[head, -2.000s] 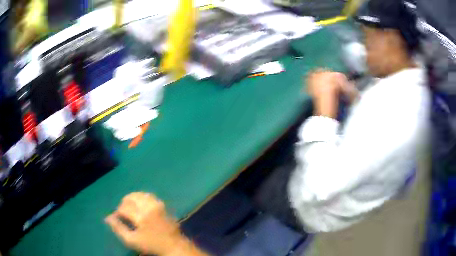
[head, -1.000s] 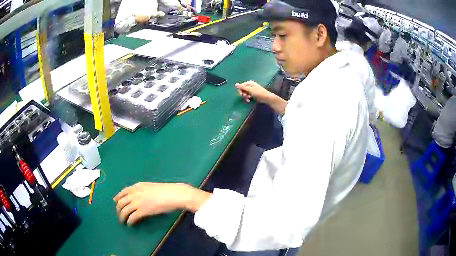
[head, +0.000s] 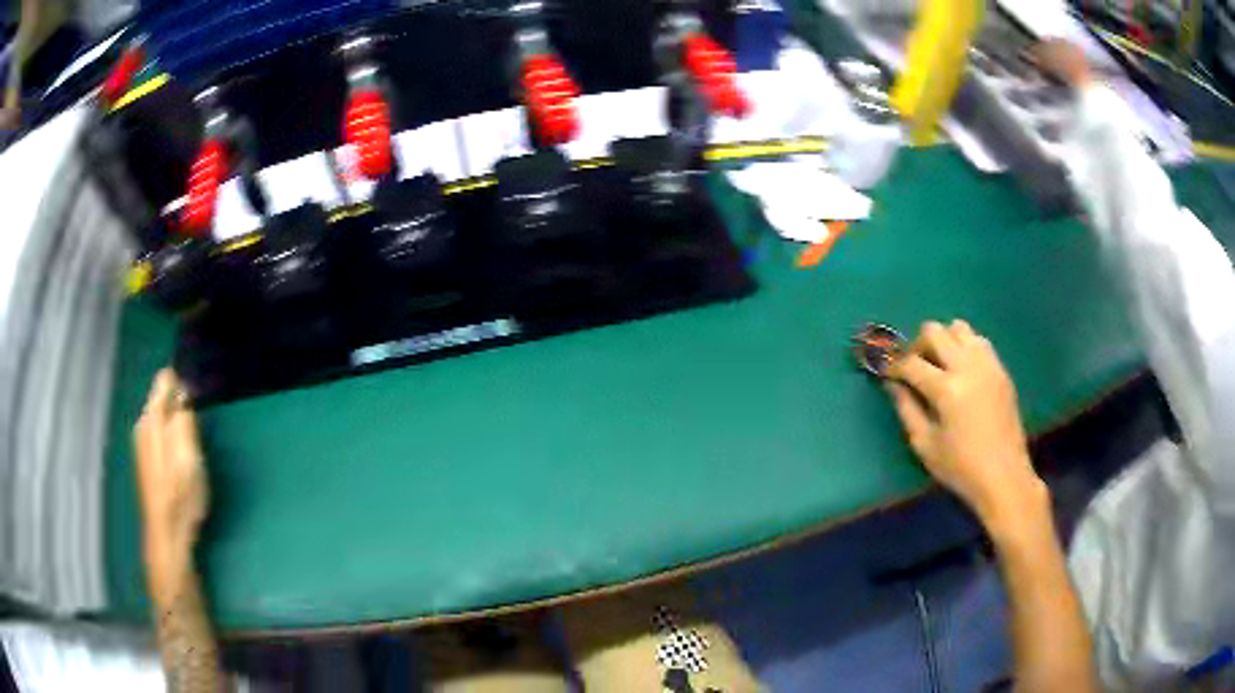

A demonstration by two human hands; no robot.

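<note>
My right hand (head: 964, 406) is over the right part of the green mat. Its thumb and fingertips pinch the edge of a small round housing (head: 880, 348) with a dark rim and orange details. My left hand (head: 171, 467) is at the far left, blurred, with its fingers pointing up at the left front corner of the black clamping fixture (head: 461, 355). Whether it grips anything cannot be told. The fixture has a row of toggle clamps with red grips (head: 549, 99) above black nests (head: 536, 194).
White stacked foam trays (head: 61, 393) stand at the left edge. White wipes (head: 799, 196), an orange stick (head: 822, 244) and a blurred white bottle (head: 863, 142) lie or stand behind the mat's right part, near a yellow post (head: 937, 68). A person's white sleeve (head: 1151, 203) is at the right.
The view has swung left, bringing the whole fixture and both my hands into view. The neighbouring person is now at the right edge. The round housing now shows at my right fingertips.
</note>
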